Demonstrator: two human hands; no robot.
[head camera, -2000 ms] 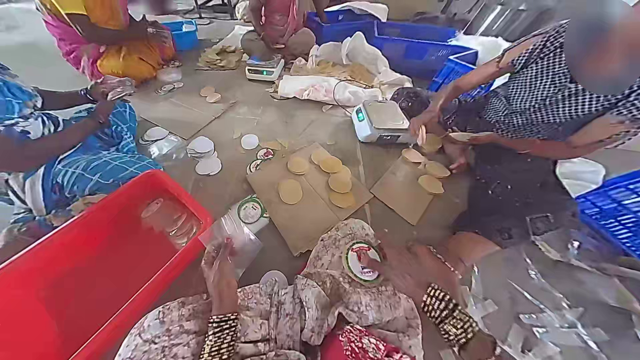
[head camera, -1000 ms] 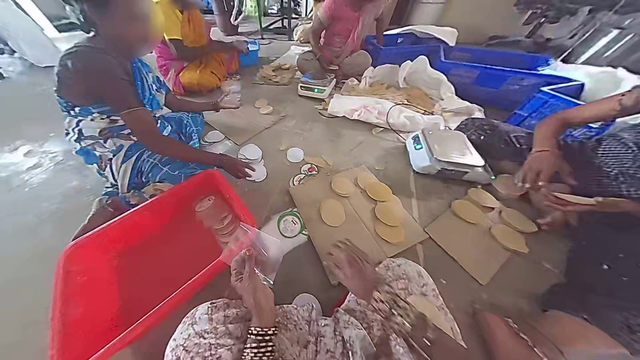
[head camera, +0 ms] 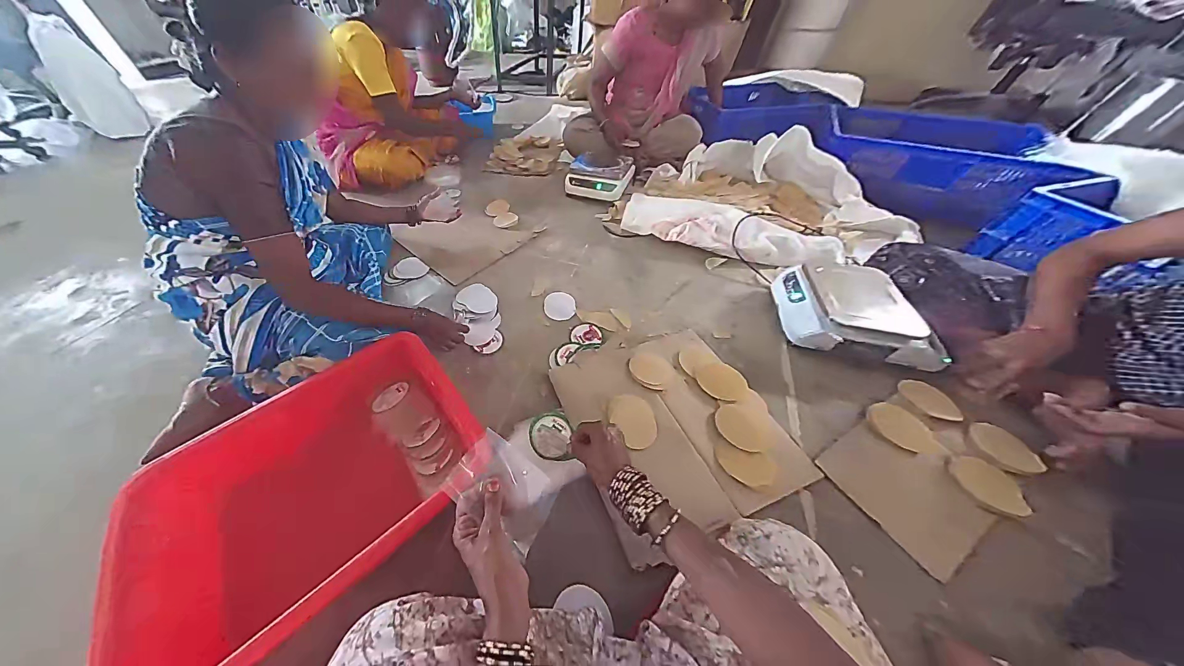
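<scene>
My left hand [head camera: 492, 546] holds a clear plastic bag [head camera: 504, 476] upright between thumb and fingers, beside the near rim of a red plastic tub [head camera: 407, 546]. My right hand [head camera: 601, 451] reaches forward, its fingertips at the edge of a round printed label with a green border [head camera: 552, 436]; whether they grip it I cannot tell. Just right of those fingers, thin tan discs [head camera: 633, 422] lie on cardboard sheets [head camera: 689, 462]. Packed discs [head camera: 421, 435] are in the tub's far end. A white disc [head camera: 584, 603] lies by my lap.
A person in blue [head camera: 305, 240] sits at left by white discs [head camera: 476, 314]. At right, another person's hands [head camera: 1027, 370] are near more tan discs [head camera: 994, 472] on cardboard. Digital scales [head camera: 856, 305], a white sack [head camera: 731, 227] and blue crates [head camera: 925, 176] stand farther back.
My right hand has moved from over my lap, across the cardboard, to the green-edged label. The round label on my lap two seconds ago no longer shows there. The view has turned.
</scene>
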